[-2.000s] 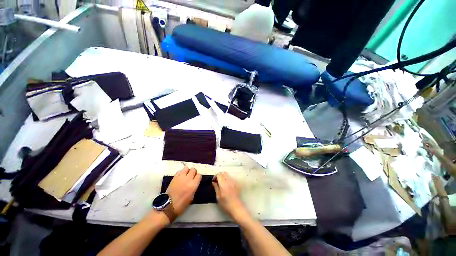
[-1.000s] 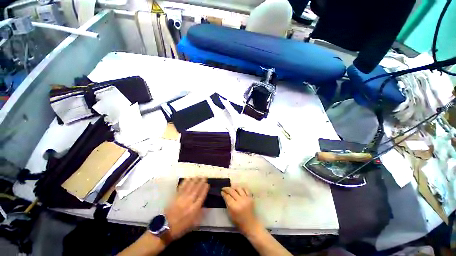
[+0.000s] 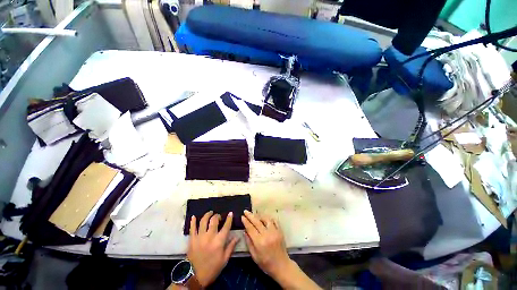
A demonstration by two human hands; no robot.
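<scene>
A dark cut piece (image 3: 218,205) lies flat near the table's front edge. My left hand (image 3: 211,243) lies on its lower left part with fingers spread, a watch on the wrist. My right hand (image 3: 265,237) rests at its lower right corner, fingertips on the cloth. Neither hand visibly grips it. My fingers hide parts of its lower edge. A maroon stack (image 3: 217,160) with layered edges sits just behind it. A smaller blackish stack (image 3: 280,149) is to the right of the maroon one.
The steam iron (image 3: 374,169) rests on a dark mat (image 3: 397,212) at right, cables above. A fanned dark bundle (image 3: 51,195) with a tan card (image 3: 85,198) lies left. A wrapped black object (image 3: 281,95) stands at the back, before a blue padded form (image 3: 283,37). Small snips (image 3: 311,131) lie behind the stacks.
My left hand has moved down off the middle of the piece and its fingers have spread, so more of the cloth shows. My right hand has flattened at the corner. The camera view has shifted.
</scene>
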